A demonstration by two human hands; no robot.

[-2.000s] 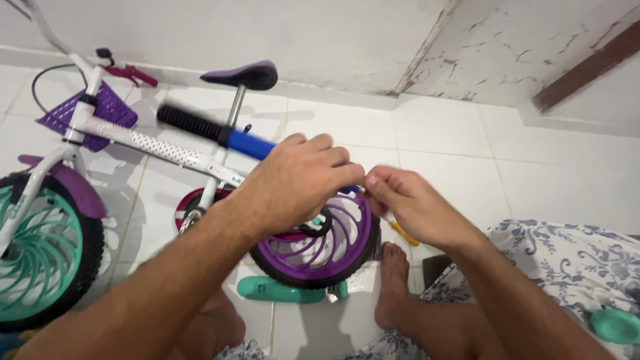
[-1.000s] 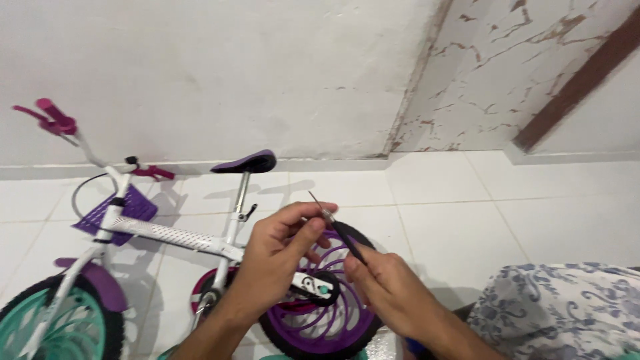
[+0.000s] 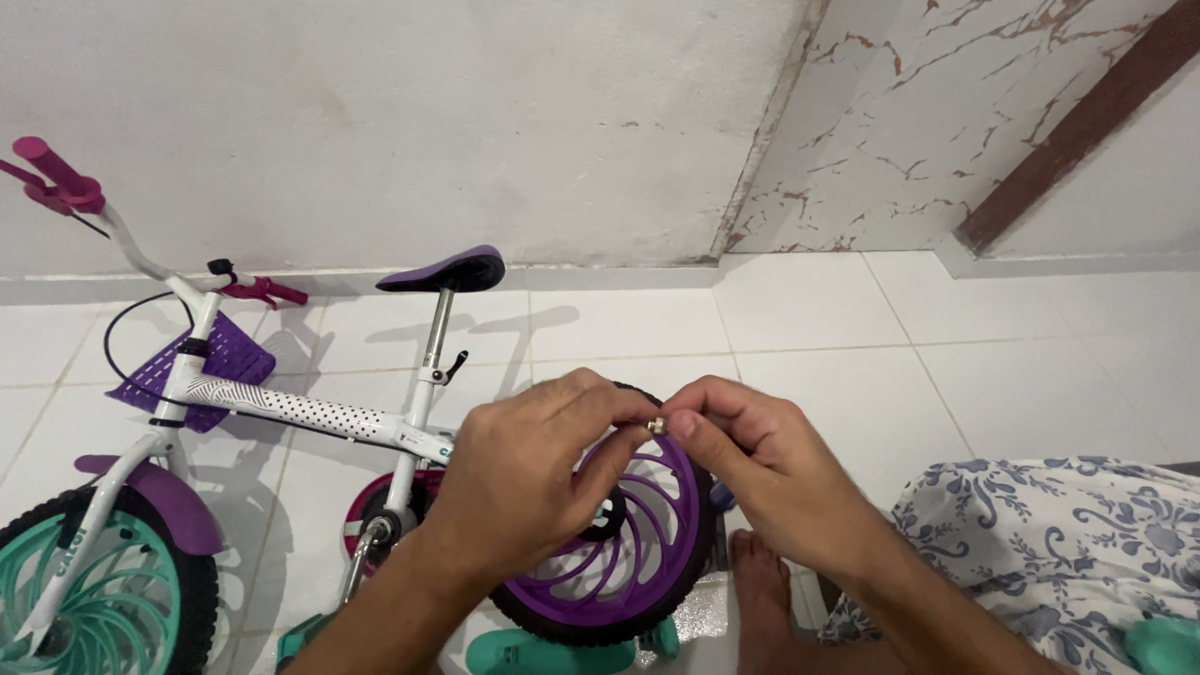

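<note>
My left hand (image 3: pixel 553 469) pinches a small brass-coloured metal fitting (image 3: pixel 658 427) between thumb and forefinger. The thumb and fingers of my right hand (image 3: pixel 750 455) touch its right side. Both hands are above the purple rear wheel (image 3: pixel 670 525) of a child's bicycle, whose white frame (image 3: pixel 300 405) has dark dots. The bicycle has a purple saddle (image 3: pixel 445 270), a purple basket (image 3: pixel 230 356), pink grips (image 3: pixel 56 173) and a teal front wheel (image 3: pixel 112 600). My left hand hides the rear end of the frame. Whether the fitting is one piece or several I cannot tell.
A pale wall (image 3: pixel 394 122) runs behind the bicycle over white floor tiles (image 3: pixel 825 384). Teal parts (image 3: pixel 553 653) lie by the rear wheel, near a bare foot (image 3: pixel 761 591). Patterned blue and white cloth (image 3: pixel 1059 544) is at the lower right, with a teal object (image 3: pixel 1162 645) on it.
Two seconds ago a blue and black hand pump was in my hands; one second ago they held a thin, dark, pointed item. Neither shows in them now. The hands have come together at the small fitting.
</note>
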